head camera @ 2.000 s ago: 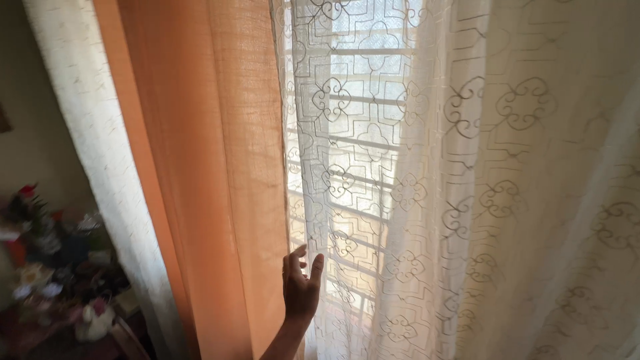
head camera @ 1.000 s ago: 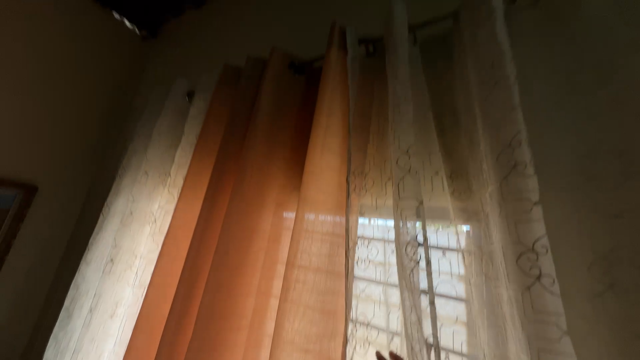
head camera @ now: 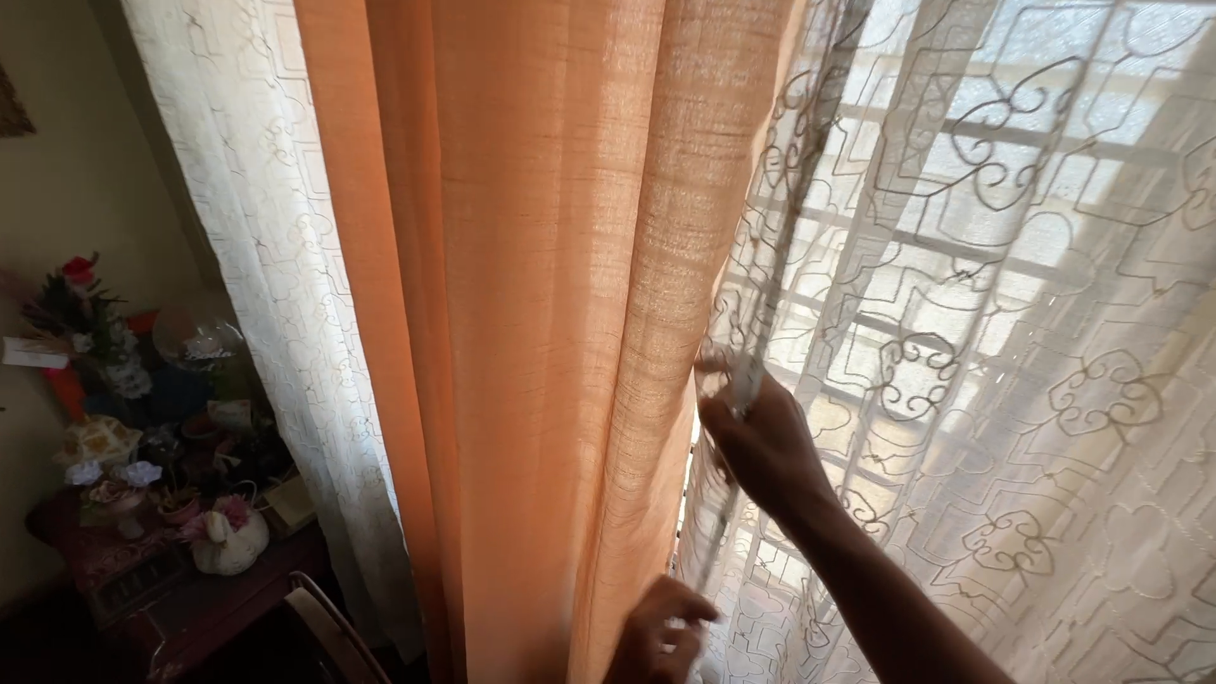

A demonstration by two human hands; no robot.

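Observation:
My right hand is closed on the gathered edge of a sheer embroidered curtain, just right of the orange curtain. Below it, near the bottom edge, my left hand is blurred, with bent fingers beside the lower edges of both curtains; whether it holds cloth cannot be told. The orange curtain hangs in long vertical folds. Daylight comes through the sheer cloth from a window with horizontal bars behind it.
Another white embroidered curtain hangs left of the orange one. At the far left, a dark reddish table bears artificial flowers and a white pumpkin-shaped ornament. A curved chair back is at the lower left.
The view has tilted up to the curtain rod and come back down. Two seconds ago one open hand was by the sheer curtain; now two hands show, the right one gripping its edge.

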